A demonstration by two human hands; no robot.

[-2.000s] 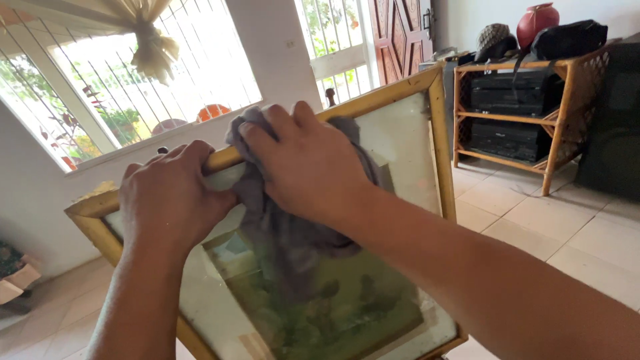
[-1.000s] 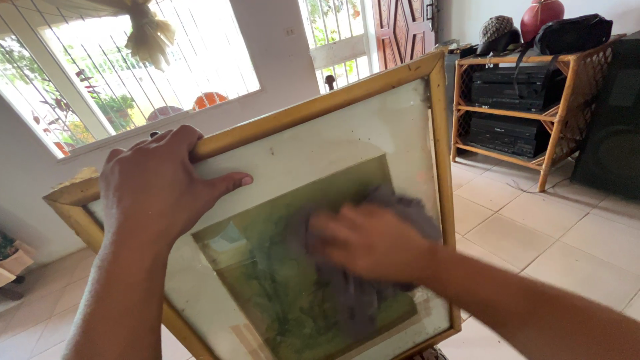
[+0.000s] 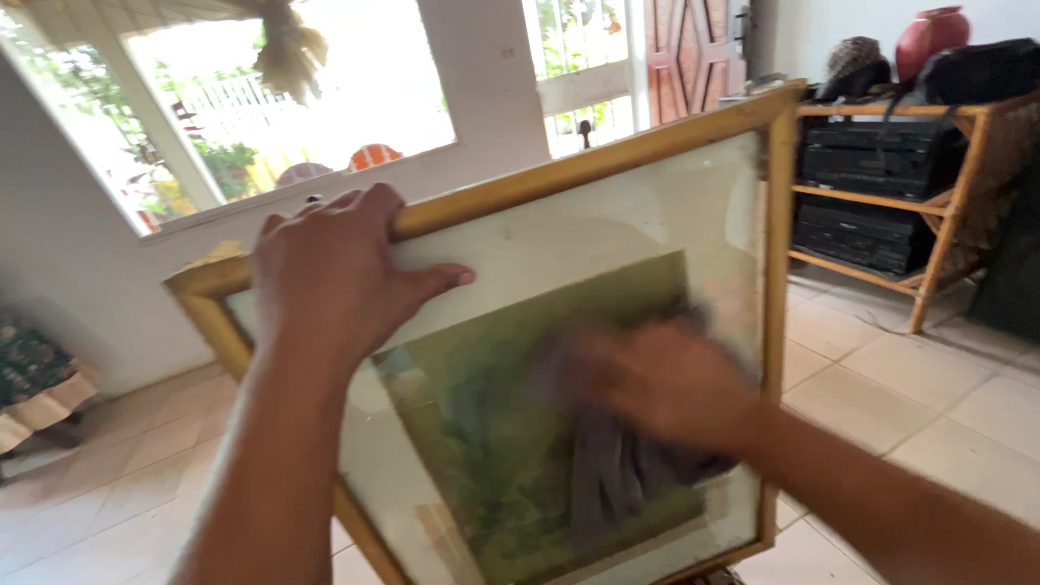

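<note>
A framed picture [image 3: 487,422] under glass, with a pale mat and a greenish image, stands tilted in front of me. My left hand [image 3: 333,276] grips the top rail of its gold-coloured frame [image 3: 585,166] near the left corner, thumb over the glass. Blurred by motion, my right hand [image 3: 674,382] holds a dark grey cloth [image 3: 617,471] against the right part of the glass. The cloth hangs down over the image, and its folds hide part of it. The fingertips of the right hand are too blurred to make out.
A rattan shelf [image 3: 946,207] with black electronic devices, a red vase [image 3: 932,39] and a black bag [image 3: 987,71] stands at the right on the tiled floor [image 3: 918,390]. Behind the frame are a barred window and a wooden door [image 3: 695,61]. Patterned fabric [image 3: 36,374] shows at far left.
Two seconds ago my right hand had the cloth at the frame's top rail; it has since moved down onto the glass. My left hand still holds the top rail.
</note>
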